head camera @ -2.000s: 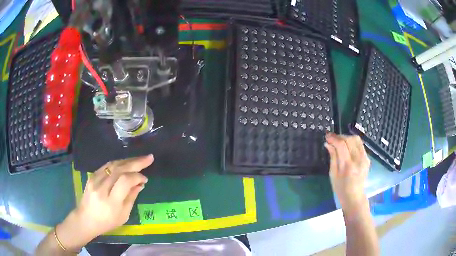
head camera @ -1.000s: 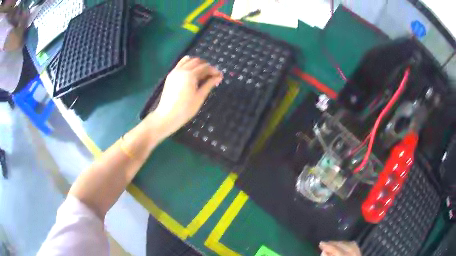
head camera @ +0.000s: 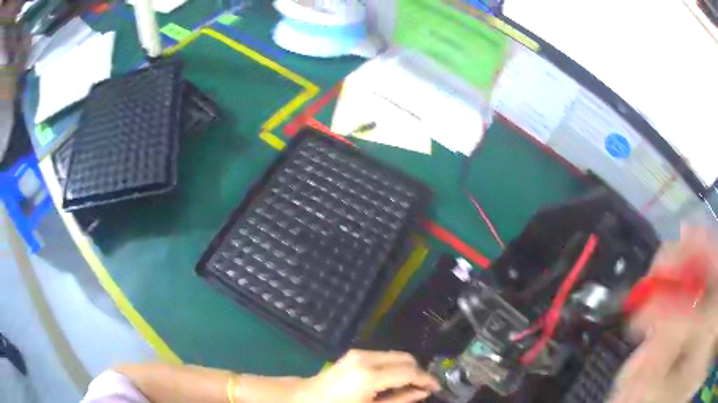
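My left hand (head camera: 370,379) is at the bottom centre, its fingertips beside the round socket (head camera: 457,379) under the head of the test fixture (head camera: 496,323). Whether it holds a small part cannot be seen. My right hand (head camera: 665,350), blurred at the right edge, is closed around the red lever (head camera: 669,290), which is partly hidden by the fingers. The black pocketed tray (head camera: 250,206) lies left of the fixture, with shiny spots in many pockets. Red wires (head camera: 560,295) loop over the fixture head.
Black stacked trays (head camera: 126,130) lie at the far left. Another pocketed tray (head camera: 594,374) shows partly behind the fixture, near my right hand. Papers with a pen (head camera: 386,118), a green sheet (head camera: 449,39) and a white-and-blue round object (head camera: 321,31) are at the back.
My left hand has moved from over the tray to the socket. My right hand has come onto the red lever, which is raised and swung away. The view has shifted.
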